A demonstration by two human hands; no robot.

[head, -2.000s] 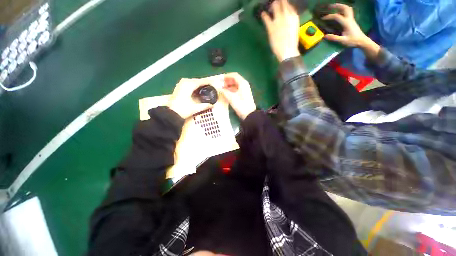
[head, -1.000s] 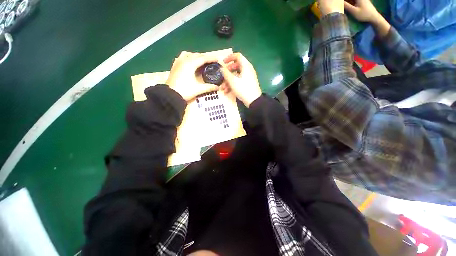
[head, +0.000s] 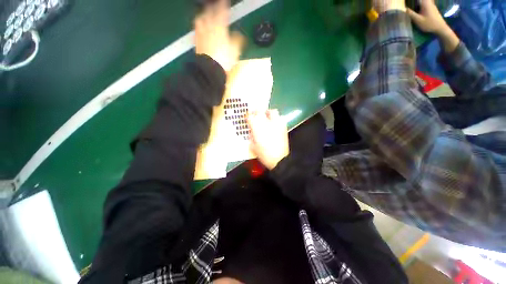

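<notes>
The tan backing sheet (head: 252,83) lies on the green bench in front of me, with rows of tiny dark pads (head: 237,116) on it. My right hand (head: 268,136) rests on the sheet's right side, fingertips at the pads; whether it grips one cannot be told. My left hand (head: 217,37) is stretched forward over the pale rail and blurred. A dark blur shows at its fingertips at the top edge; I cannot tell whether it is held. A round black part (head: 264,33) lies on the green surface beyond the sheet, right of my left hand.
The pale metal rail (head: 108,100) curves from lower left to the top. A tray of white round pieces (head: 28,19) is at upper left, a white sheet (head: 41,233) at lower left. A neighbour's plaid sleeve (head: 388,61) and hands are at right, beside a partly hidden yellow box (head: 373,14).
My left hand has moved from the sheet forward over the rail, and the black part is no longer between my hands. My right hand has moved down to the pads.
</notes>
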